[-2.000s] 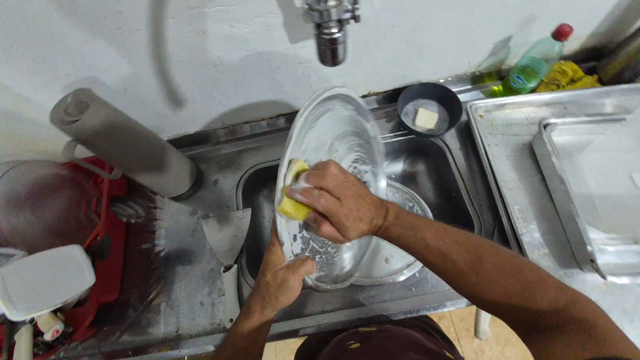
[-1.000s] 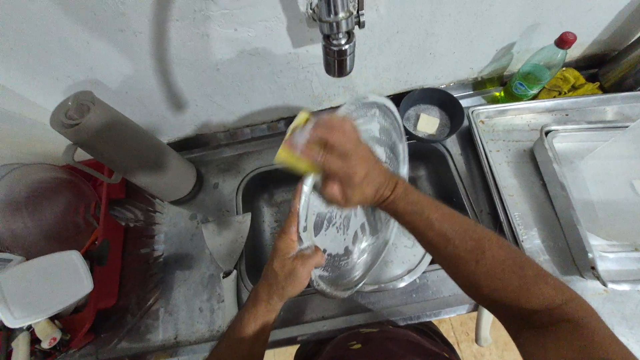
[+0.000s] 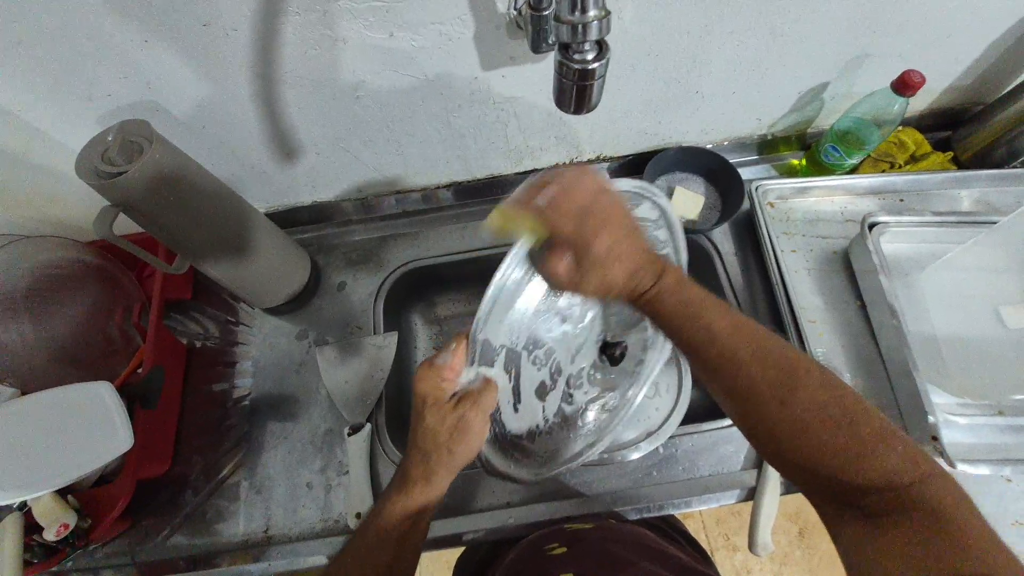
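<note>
My left hand [image 3: 452, 408] grips the left rim of a round metal lid [image 3: 552, 384], tilted over the sink basin [image 3: 432, 296] and streaked with white suds. A dark knob shows on the lid. Blurred by motion, my right hand [image 3: 592, 232] holds a yellow sponge [image 3: 516, 224] at the lid's upper left rim. Below the lid, another metal piece [image 3: 660, 416] lies in the sink, mostly hidden. Behind the lid at the right stands a dark bowl [image 3: 696, 188] with a pale block [image 3: 688, 203] and suds.
A chrome faucet [image 3: 580, 68] hangs above. Left are a gray thermos [image 3: 208, 216], a wide scraper [image 3: 358, 376] and a red dish rack [image 3: 164, 384]. Right are metal trays [image 3: 824, 280], a green bottle [image 3: 860, 132] and a yellow cloth [image 3: 904, 152]. A white handle [image 3: 765, 512] juts past the front edge.
My right hand has moved with the sponge from the lid's inner face to its upper rim. The lid has turned in my left hand, and a dark knob now shows.
</note>
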